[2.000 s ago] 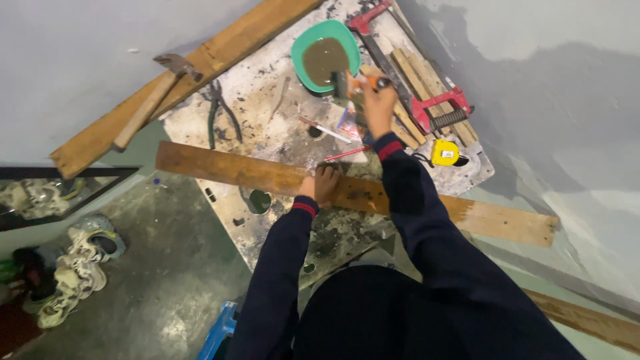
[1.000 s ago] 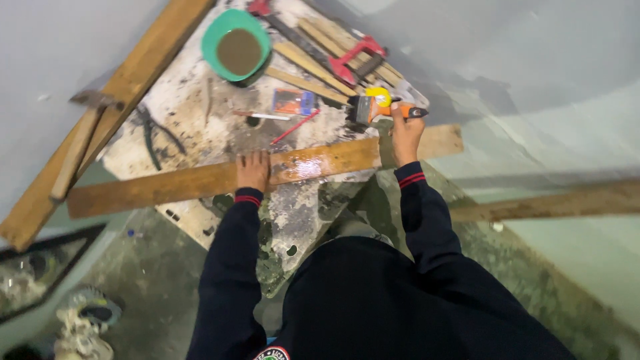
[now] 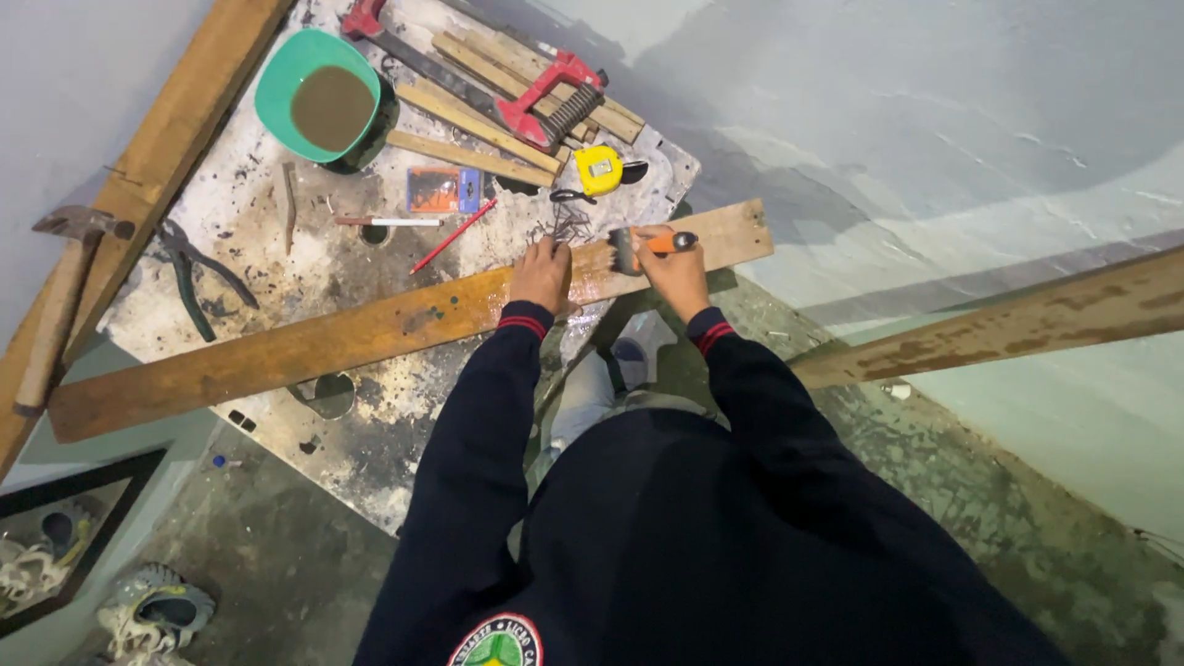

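Observation:
A long wooden plank (image 3: 370, 326) lies slantwise across the paint-spotted table (image 3: 370, 462), its right end past the table edge. My left hand (image 3: 541, 275) rests on the plank near its middle, gripping its far edge. In my right hand (image 3: 673, 273) is a paintbrush (image 3: 655, 244) with an orange handle, its dark bristles on the plank. Left of the bristles the wood is darker and shiny wet; to the right it is paler. A green plastic bowl (image 3: 271, 92) of brown liquid stands at the back. Several nails (image 3: 566, 222) lie just beyond my left hand.
Pliers (image 3: 199, 273), a red pencil (image 3: 453, 237), a yellow tape measure (image 3: 599, 170), a red-handled saw (image 3: 541, 102) and wooden strips (image 3: 472, 153) lie on the table. A hammer (image 3: 65, 296) rests on a leaning board (image 3: 153, 157) at left. Another board (image 3: 999, 324) extends at right.
The brush has gone from near the bowl down to the plank. The plank's right end has swung away from me. My left hand stays on the plank.

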